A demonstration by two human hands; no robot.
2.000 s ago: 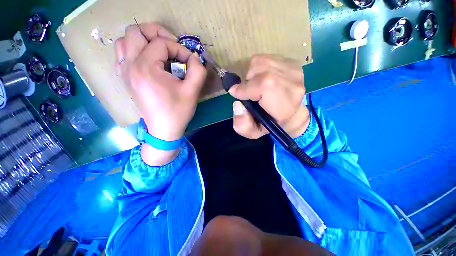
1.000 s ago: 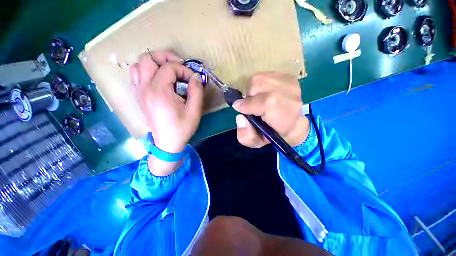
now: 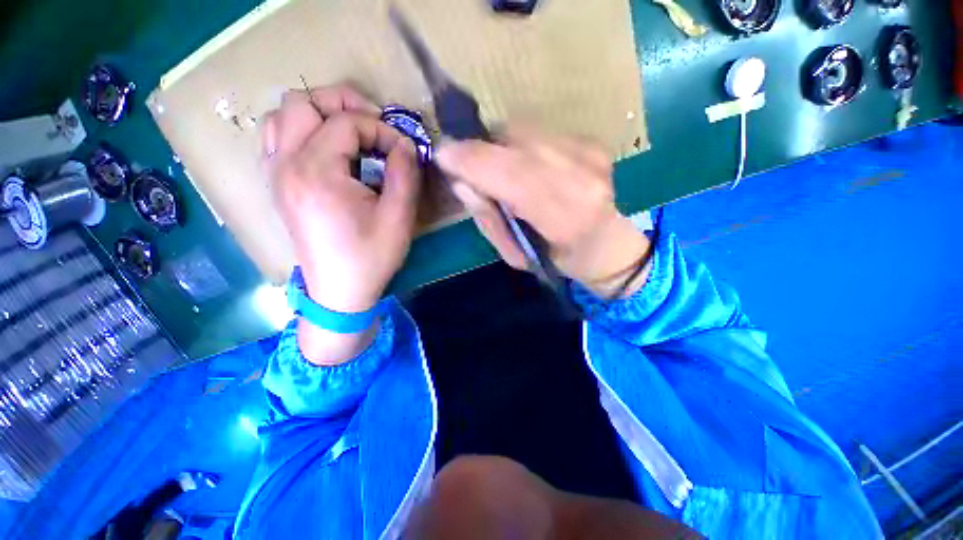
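My left hand (image 3: 343,190), with a blue wrist strap, holds a dark round housing (image 3: 406,124) at its thumb and fingertips over the tan board (image 3: 528,74). A small white battery pack (image 3: 372,169) shows within the curl of my left fingers. A thin solder wire (image 3: 307,91) sticks up from the left fingers. My right hand (image 3: 539,190) holds the soldering iron (image 3: 456,105), which is blurred. Its tip points up and away over the board, clear of the housing. The contact between the right fingertips and the housing cannot be told.
Several round housings (image 3: 156,198) stand on the green bench at left, and more (image 3: 834,74) at right. A solder wire spool (image 3: 65,200) and shiny ribbed trays (image 3: 74,338) are at left. A white disc (image 3: 744,76) with a taped cable is at right.
The soldering iron has swung up and away from the housing, and my right fingers have moved closer to the housing. My left hand keeps its hold. The view has shifted slightly.
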